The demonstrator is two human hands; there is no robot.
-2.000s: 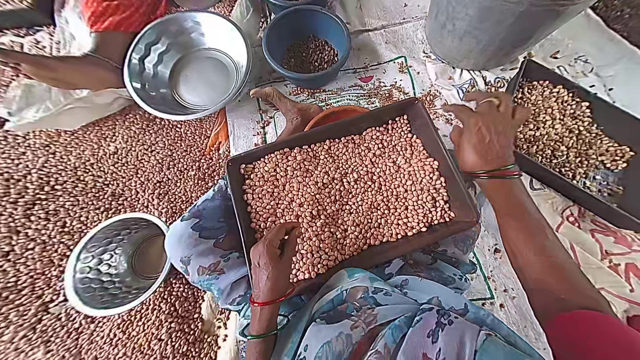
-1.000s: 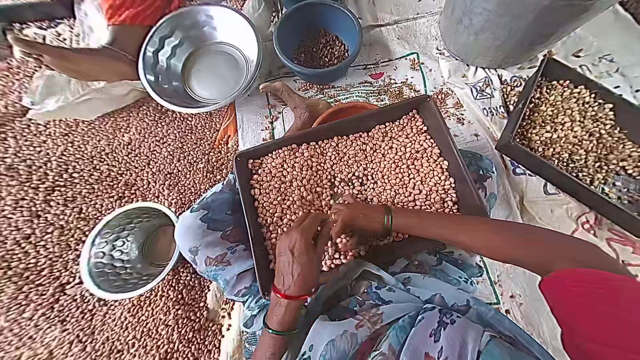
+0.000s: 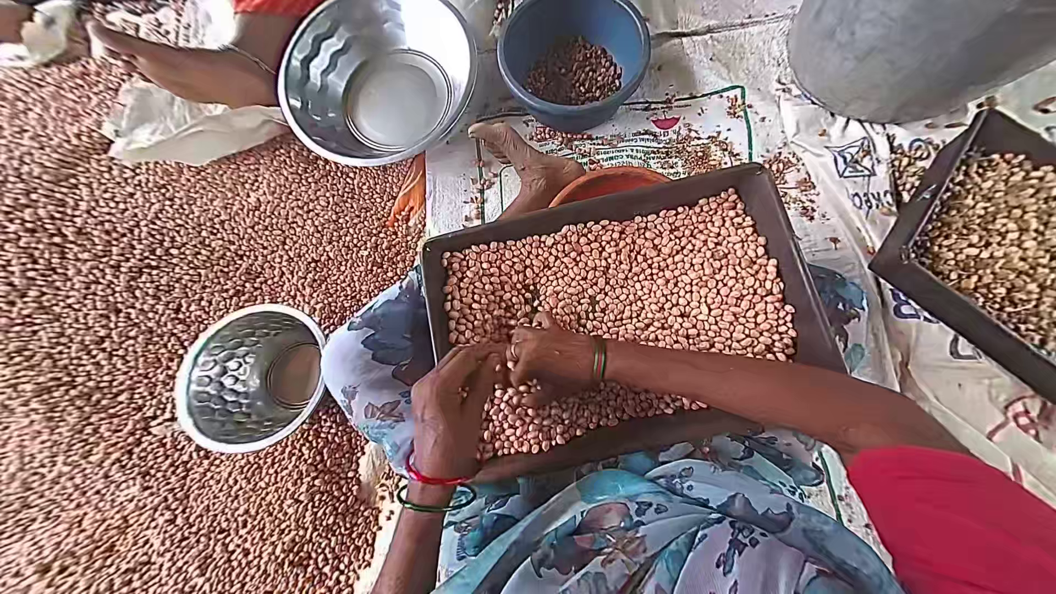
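Note:
A dark rectangular tray [image 3: 796, 272] of pinkish-brown nuts or seeds [image 3: 660, 280] lies on my lap, slightly tilted. My left hand [image 3: 454, 396], with red and green bangles at the wrist, is over the tray's left side, fingers bent down at the seeds. Close beside it, my right hand [image 3: 549, 355] reaches in from the right, its fingers curled low among the seeds. The fingertips of both hands are partly hidden, so whether they hold any seeds cannot be told.
Loose seeds [image 3: 206, 231] cover the ground at left, with a steel bowl [image 3: 198, 396] on them. Behind stand a wide steel basin [image 3: 322, 82], a blue bowl [image 3: 520, 58] and a grey bucket [image 3: 891, 66]. Another dark tray [image 3: 949, 313] is at right. Another person's foot [image 3: 181, 74] shows upper left.
My right hand has come from the tray's right edge to the seeds beside my left hand, and since one second ago both hands have shifted left within the tray.

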